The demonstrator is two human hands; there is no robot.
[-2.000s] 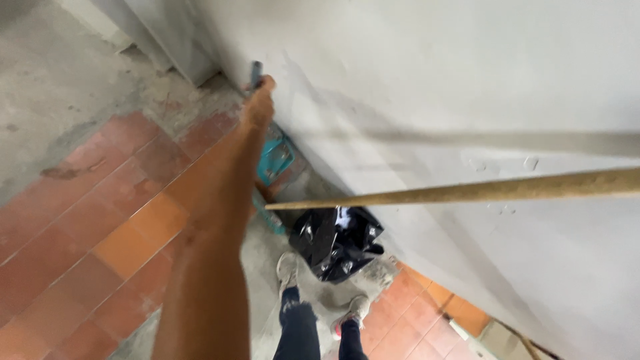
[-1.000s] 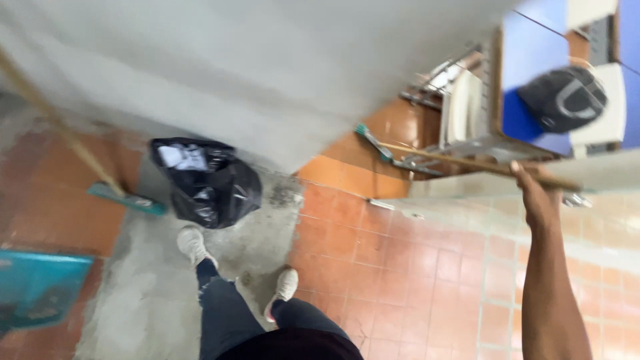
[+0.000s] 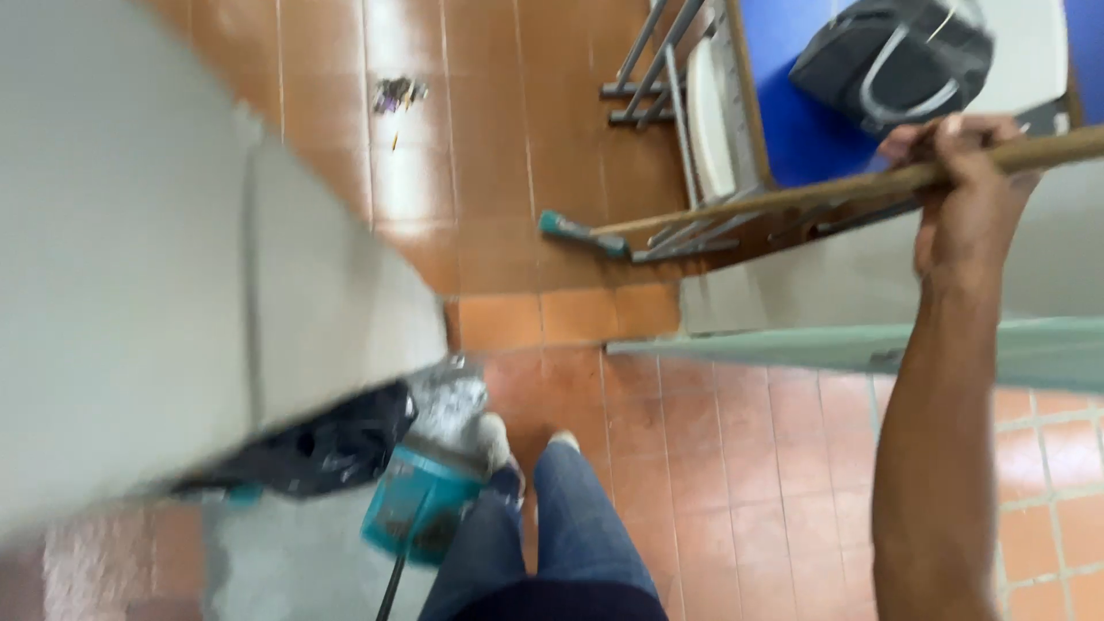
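At the right, my right hand (image 3: pixel 970 185) is closed around the wooden handle of a broom (image 3: pixel 811 194). That handle slants down to a teal broom head (image 3: pixel 582 235) on the orange tiles, beside metal chair legs. My left hand is out of view. A teal long-handled dustpan (image 3: pixel 423 509) is beside my feet at the lower left, with its dark handle running out of the bottom edge. A black plastic bag (image 3: pixel 336 444) lies against the base of the pale wall, touching or close to the dustpan.
A small pile of debris (image 3: pixel 399 95) lies on the tiles ahead. Chairs and a blue table (image 3: pixel 802 147) bearing a dark bag (image 3: pixel 897 65) stand at the upper right. The pale wall (image 3: pixel 172 259) fills the left; a greenish door or panel edge (image 3: pixel 776 349) juts in from the right.
The dustpan has come from the left, beyond the black bag, to beside my feet. My right hand stays on the broom handle. The view has moved toward the doorway.
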